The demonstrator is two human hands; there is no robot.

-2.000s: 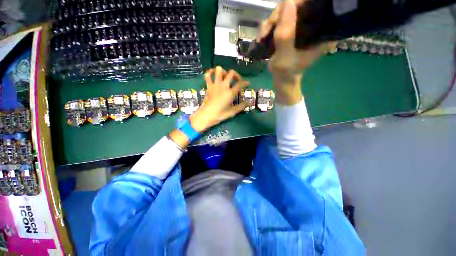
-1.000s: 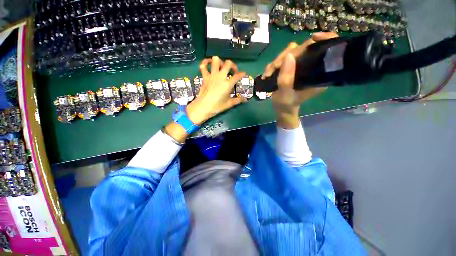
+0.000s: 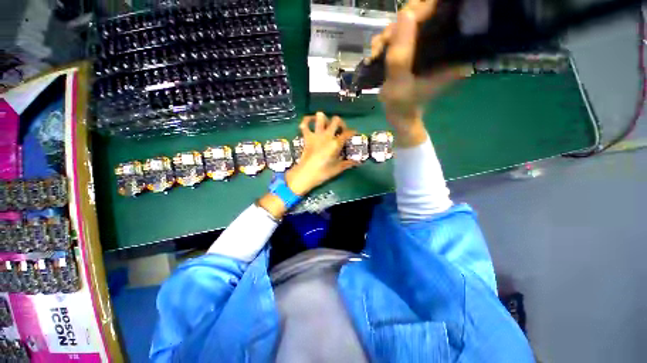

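A row of several roundish circuit boards point(image 3: 218, 162) lies on the green mat point(image 3: 496, 120). My left hand point(image 3: 323, 152) rests over the right part of the row, fingers spread and bent, covering some boards; whether it grips one cannot be told. My right hand point(image 3: 404, 71), blurred, is shut on the black electric screwdriver point(image 3: 454, 35), raised behind the row. The screwdriver's tip is at the pickup mechanism of the white-silver screw feeder point(image 3: 330, 42).
Stacked clear blister trays point(image 3: 191, 67) with black parts stand at the left rear. Printed cardboard point(image 3: 67, 326) with rows of boards is at the far left. More assemblies point(image 3: 521, 62) lie at the right rear. A small pale strip point(image 3: 317, 202) is at the front edge.
Since one second ago, my right hand has lifted the screwdriver from the right end of the row back to the feeder. My left hand stays over the row. The view has shifted.
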